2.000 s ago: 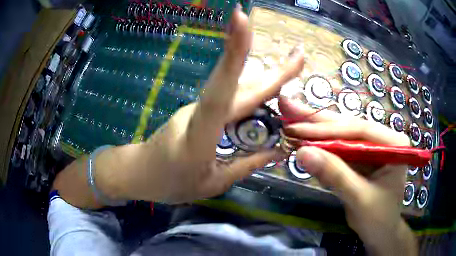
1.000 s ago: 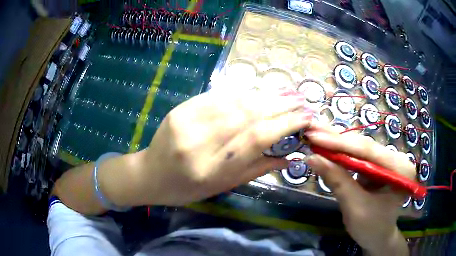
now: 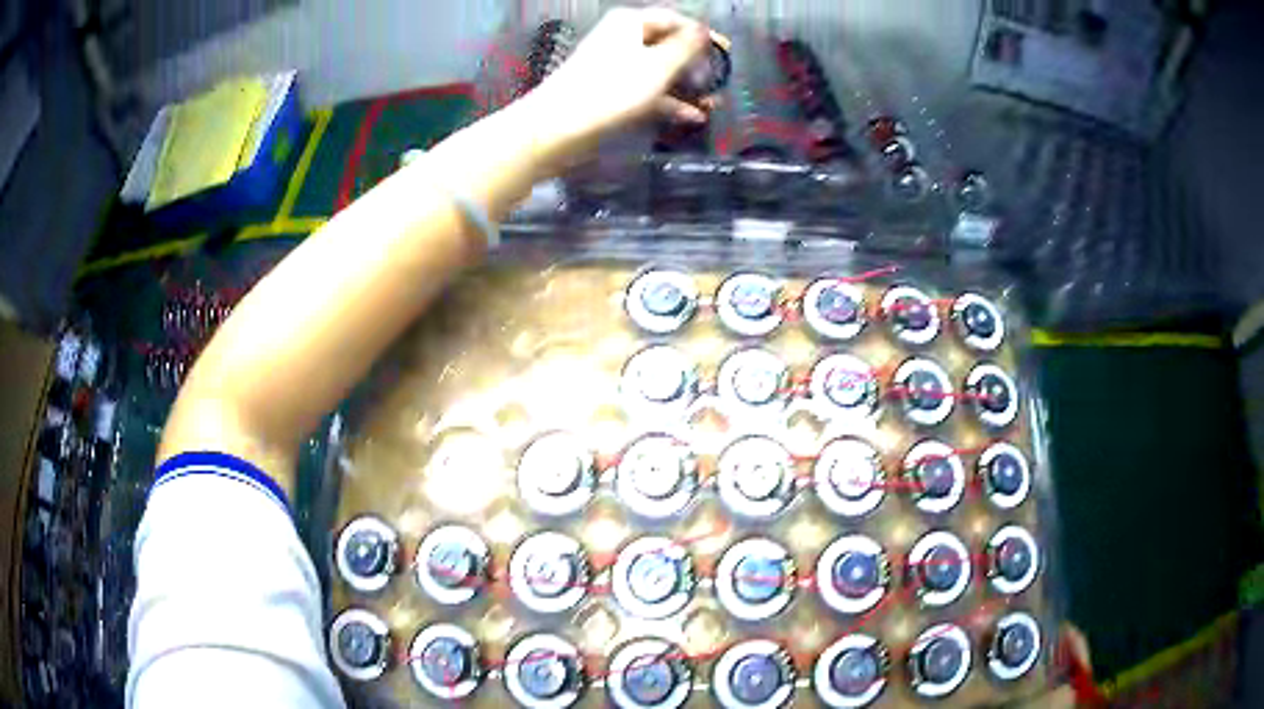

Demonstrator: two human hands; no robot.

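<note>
My left hand (image 3: 627,69) is stretched forward to the top, at the rear blister trays (image 3: 756,180), and its fingers hold a dark speaker driver (image 3: 714,64). The main blister tray (image 3: 548,308) lies below the arm, with rows of white-ringed discs with thin red wires and bare pockets at its upper left. A small part of my right hand (image 3: 1074,651) shows at the lower right, by the tray's corner, beside a blurred bit of red (image 3: 1087,684). Its grip is hidden.
The slotted blister tray with discs on edge (image 3: 187,312) is partly behind my left arm. Stacked filled trays (image 3: 63,485) and a cardboard sheet (image 3: 21,416) are at far left. A blue bin (image 3: 264,146) with yellow paper is back left. Green mat shows at right.
The view has tilted up and shifted right. My left hand has moved from the red probe, over the main tray, to the rear trays. My right hand has dropped to the lower right edge.
</note>
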